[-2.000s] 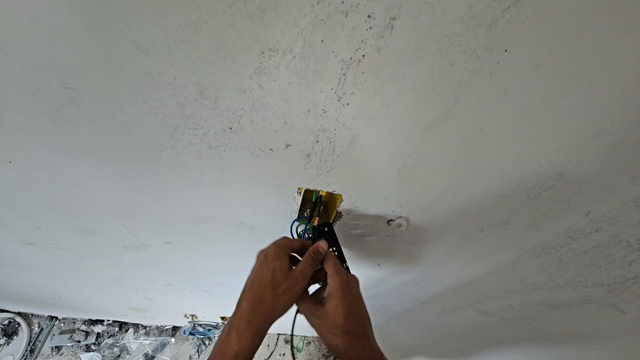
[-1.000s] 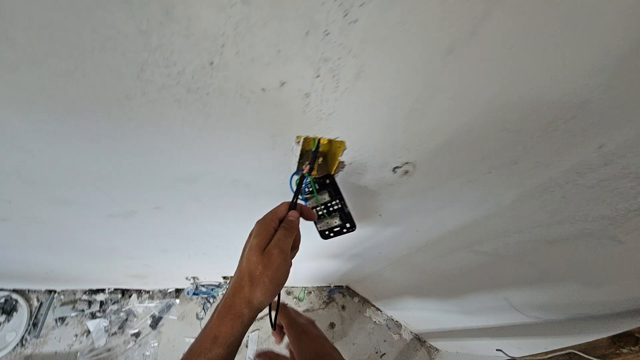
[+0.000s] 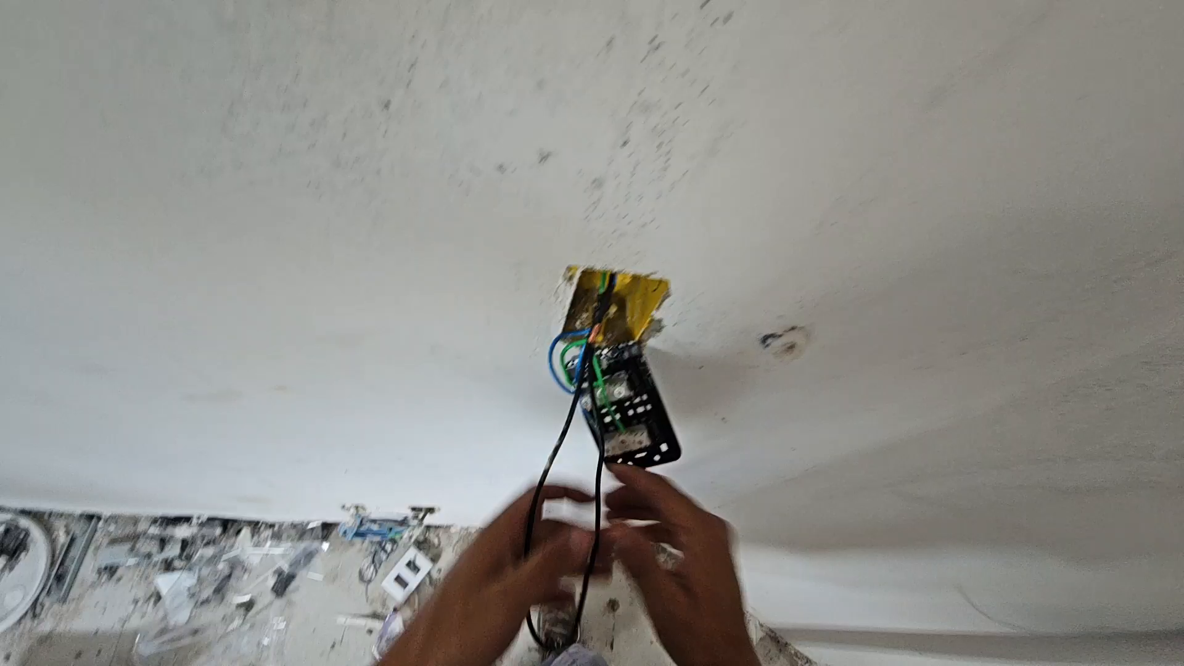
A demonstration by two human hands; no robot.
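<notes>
A yellow electrical wall box [image 3: 638, 305] is set in the white wall. Below it, a black outlet mounting frame [image 3: 647, 416] hangs tilted by blue and green wires [image 3: 562, 363]. A long loop of black wire [image 3: 555, 453] drops from the box and passes in front of my hands. My left hand [image 3: 518, 573] is behind the loop, with its fingers bent and blurred. My right hand [image 3: 680, 555] is just below the frame, its index fingertip close to the frame's lower edge. The fingertips of both hands come near each other; whether they pinch anything is unclear.
Debris and plastic scraps [image 3: 176, 592] litter the floor at lower left, with a white cover plate [image 3: 407, 573] among them. A round white object [image 3: 23, 564] lies at the left edge. The wall has a small patched hole [image 3: 786, 342] right of the box.
My hands held the frame and wires close to the box two seconds ago; now they are lower. The black wire, gripped by my left hand one second ago, hangs as a wide loop.
</notes>
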